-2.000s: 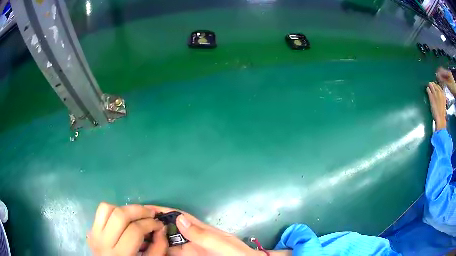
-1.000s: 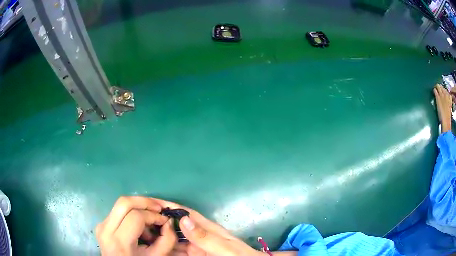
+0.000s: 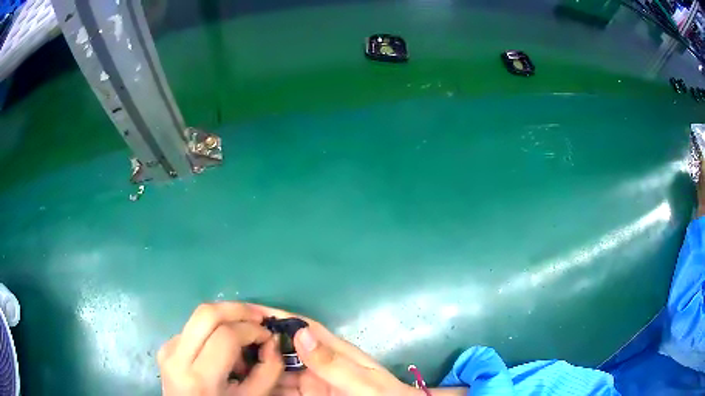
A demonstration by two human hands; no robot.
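My left hand (image 3: 220, 348) and my right hand (image 3: 344, 363) meet at the bottom, left of centre, just above the near part of the glossy green surface (image 3: 348, 201). My right hand holds a small black housing (image 3: 290, 340) with its thumb on the edge. My left fingertips pinch its left side. A pale strip shows at the housing's lower edge. Whether a small part is between the left fingertips is hidden. Two more black housings, one near the top centre (image 3: 386, 48) and one farther right (image 3: 518, 63), lie on the darker green band.
A grey metal post (image 3: 127, 85) with a bolted bracket (image 3: 206, 147) stands at left, small scraps (image 3: 137, 192) by its foot. A fan edge (image 3: 8, 348) shows at far left. Dark pieces (image 3: 684, 89) lie at far right. A neighbour's blue sleeve (image 3: 688, 302) is at the right edge.
The view has shifted, moving the post slightly right. The two far housings have moved farther right, also relative to the post. The neighbour's hand has mostly left the picture. My hands still hold the housing.
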